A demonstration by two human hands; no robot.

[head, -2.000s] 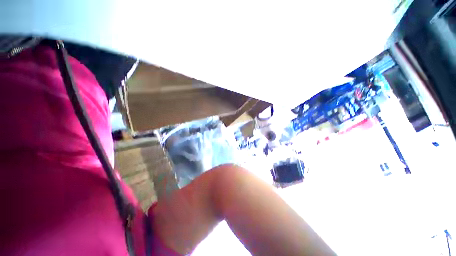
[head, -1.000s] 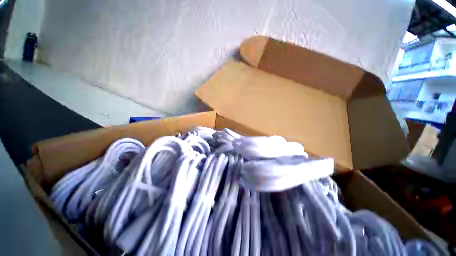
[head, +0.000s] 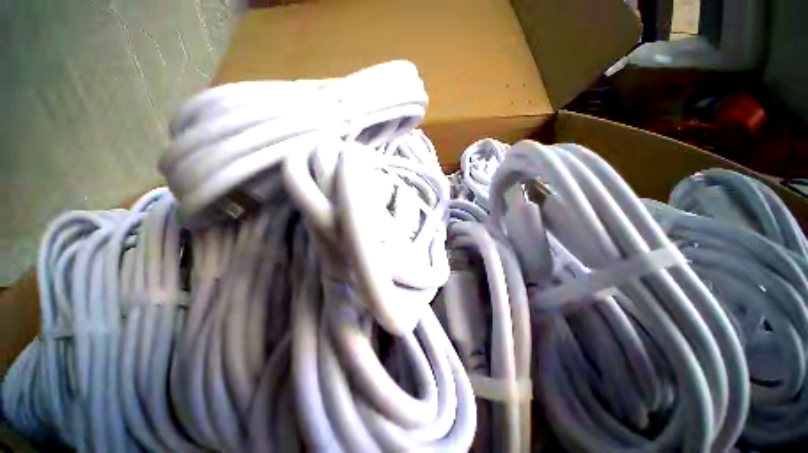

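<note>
An open brown cable carton fills the view, packed with coiled white cables. One bright white coiled cable lies across the top of the others at centre left. A coil at the right stands upright with a pale band around its middle; a small metal plug shows near its top. Another coil at centre has a pale band low down. Neither my left hand nor my right hand is in the picture.
The carton's raised flap stands behind the coils. A pale wall is at the left. A dark heap with an orange-red part and whitish plastic lie at the back right.
The view went from the pink clothing and a bare arm or leg to the cable carton, then moved closer over the coils. The coils now look larger.
</note>
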